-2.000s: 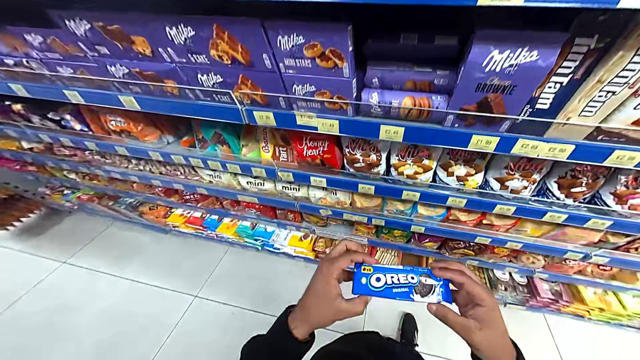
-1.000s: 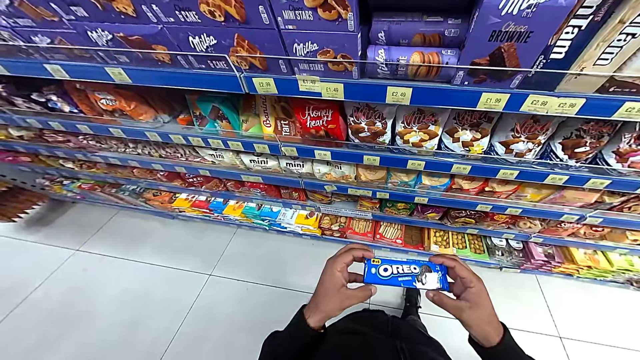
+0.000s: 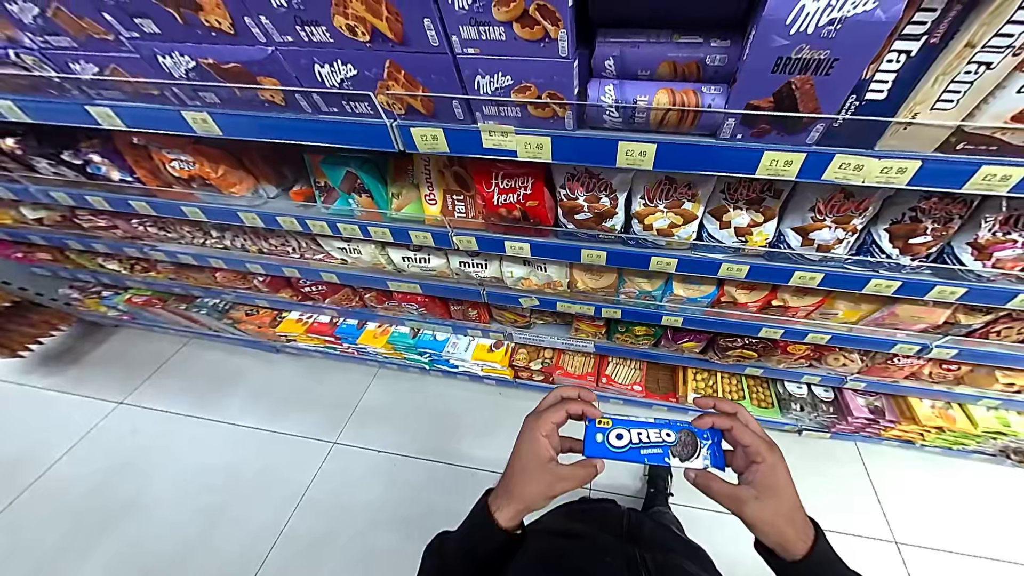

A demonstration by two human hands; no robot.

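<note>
A small blue Oreo biscuit packet (image 3: 652, 443) is held level, its printed front facing up toward me. My left hand (image 3: 548, 452) pinches its left end between thumb and fingers. At the right end, my right hand (image 3: 748, 472) grips it the same way. Both hands are low in the view, above the tiled floor (image 3: 432, 488) and in front of the shelves. Black sleeves cover my wrists, and one dark shoe (image 3: 658, 486) shows below the packet.
Blue-edged shelves (image 3: 680, 164) with price tags run across the view. Purple Milka boxes (image 3: 368, 80) fill the top one. Below are Viva bags (image 3: 668, 206), a red Honey Heart bag (image 3: 514, 196), white mini bags (image 3: 418, 259) and trays of biscuits (image 3: 624, 374) near the floor.
Both hands keep hold of the Oreo packet throughout. The shelves and floor have shifted in the view, with more floor showing now than two seconds ago.
</note>
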